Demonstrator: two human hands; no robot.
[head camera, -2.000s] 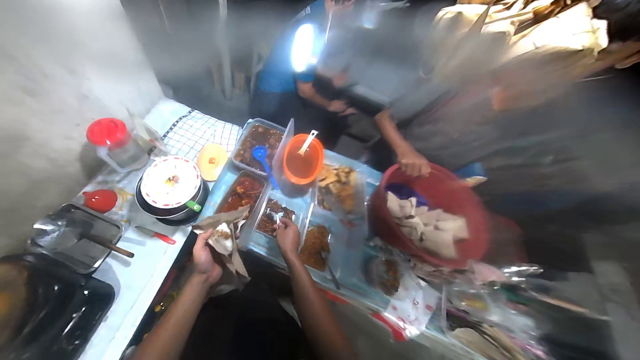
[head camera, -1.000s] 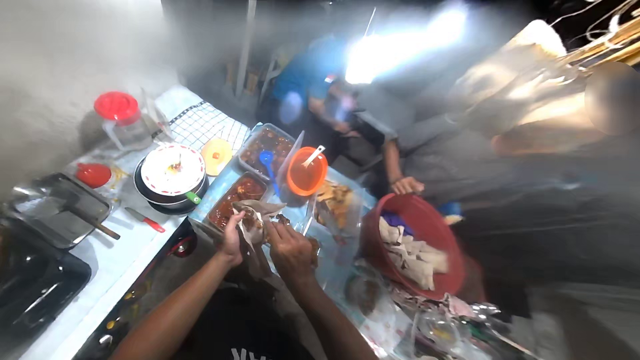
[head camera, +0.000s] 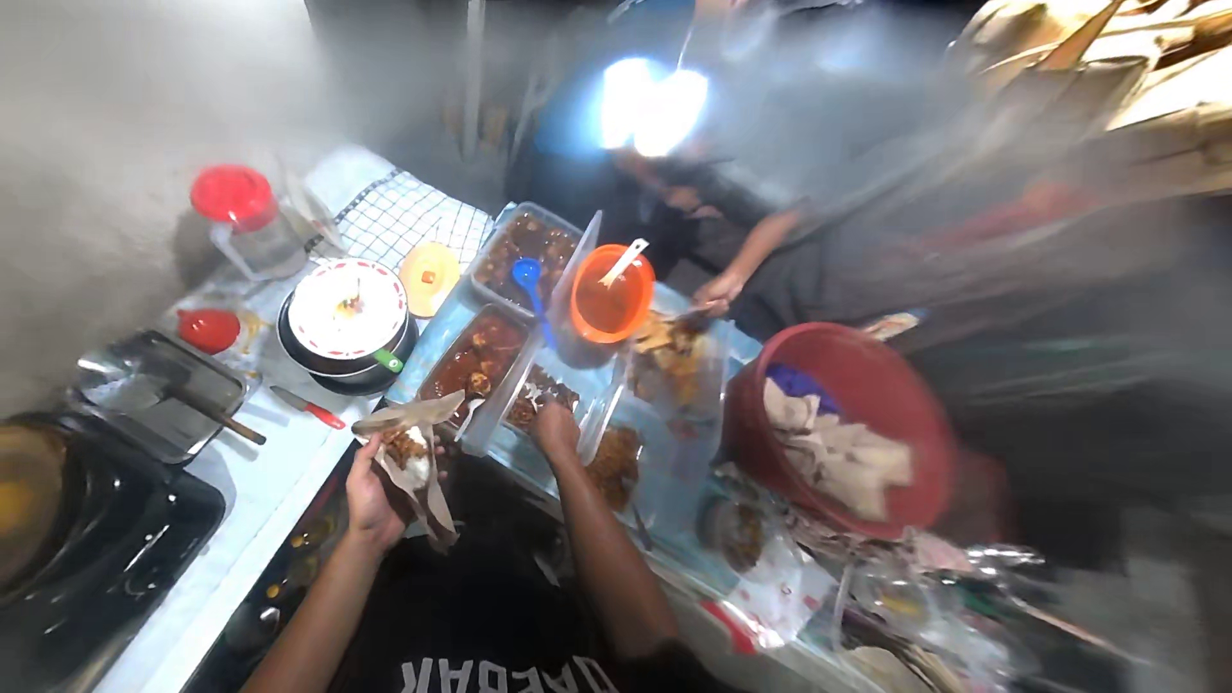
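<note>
My left hand (head camera: 373, 500) holds a sheet of brown wrapping paper (head camera: 438, 505) with white rice and brown food (head camera: 409, 449) on it, near the table's front edge. My right hand (head camera: 555, 423) reaches into a plastic container of dark food (head camera: 529, 399); its fingertips are hard to make out. Left of it lies a container of red saucy food (head camera: 476, 356) with a spoon in it. Behind stand a container of brown stew (head camera: 532, 245) with a blue ladle (head camera: 527, 274) and an orange tub (head camera: 612, 294) with a pale-handled utensil.
A container of fried food (head camera: 669, 371) has another person's hand (head camera: 717, 292) over it. A red basin (head camera: 847, 433) holds wrapped paper packets. At left are a lidded pot (head camera: 348, 313), a red-handled knife (head camera: 310, 407), a metal tray (head camera: 164, 395), a red-lidded jug (head camera: 245, 221) and a stove (head camera: 106, 520).
My right hand has moved from the wrapping paper into the container of dark food. The other person's hand has left the basin's rim for the fried food.
</note>
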